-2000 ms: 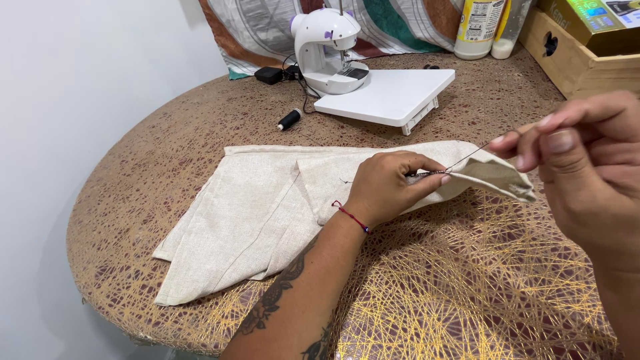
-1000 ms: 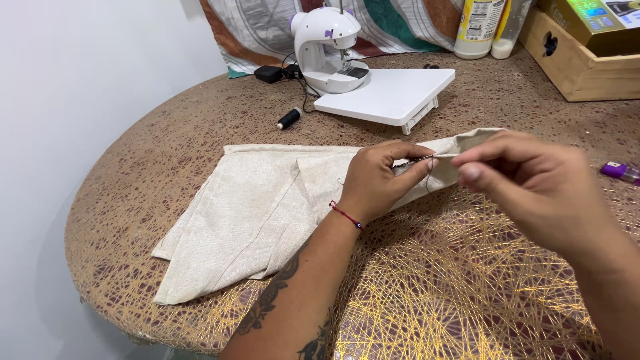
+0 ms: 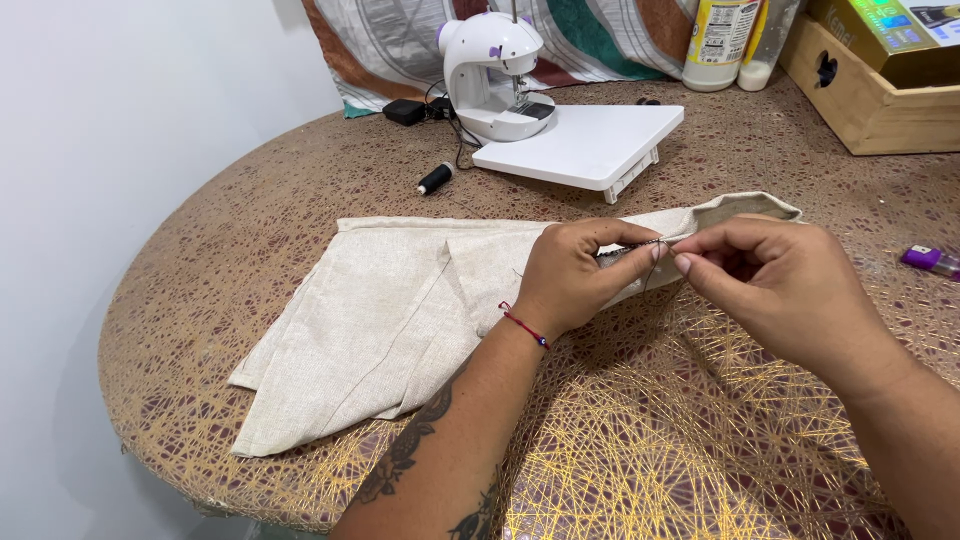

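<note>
A beige woven cloth [image 3: 375, 300] lies folded on the table, its right end lifted by my hands. My left hand [image 3: 581, 274] pinches the cloth's edge between thumb and forefinger, along a row of dark stitches [image 3: 626, 249]. Close to its fingertips, my right hand [image 3: 772, 277] has thumb and forefinger pinched at the same edge. A dark thread [image 3: 651, 281] loops down between the two hands. Whether a needle is between the right fingertips cannot be made out.
Behind the cloth stand a small white sewing machine [image 3: 487, 75] with its white extension table [image 3: 585, 142] and a black thread spool [image 3: 436, 178]. A purple lighter [image 3: 930, 259] lies at right. Bottles [image 3: 712, 45] and a wooden crate [image 3: 870, 112] stand at back right.
Two seconds ago my right hand was up and to the right, with the thread stretched from the cloth. It has come down beside my left hand, and the thread now hangs slack.
</note>
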